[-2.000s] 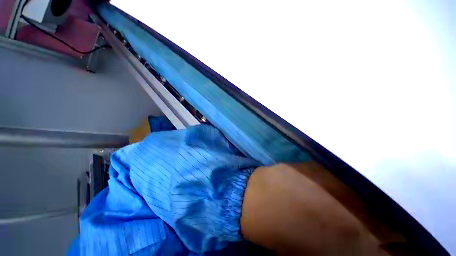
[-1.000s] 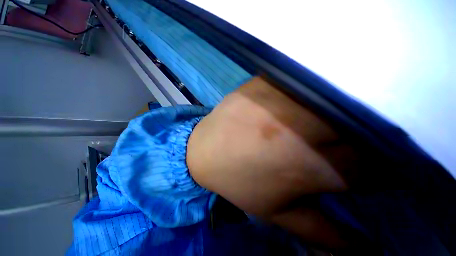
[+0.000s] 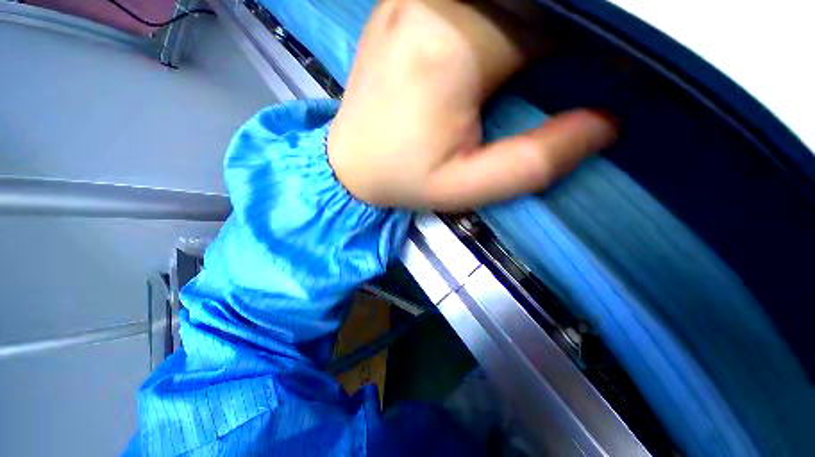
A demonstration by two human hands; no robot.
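The large white panel [image 3: 768, 40] shows at the upper right, tilted, with its dark edge and dark underside facing me. My left hand [image 3: 420, 107], bare and in a blue striped sleeve, reaches up to the panel from the left. Its thumb is stretched out to the right, with the tip at the dark underside. Its other fingers are hidden at the top, so their grip cannot be seen. My right hand is not in view.
Blue-teal cloth padding [image 3: 617, 294] runs diagonally beneath the panel, beside the silver rail [image 3: 527, 357] with small metal parts in its dark gap. A brown carton [image 3: 362, 348] shows below the sleeve. Grey wall and a horizontal bar [image 3: 107, 198] are at left.
My left hand has moved up and left in the picture, and its thumb now shows. The panel's white face has shifted toward the upper right corner, and more rail and padding show below.
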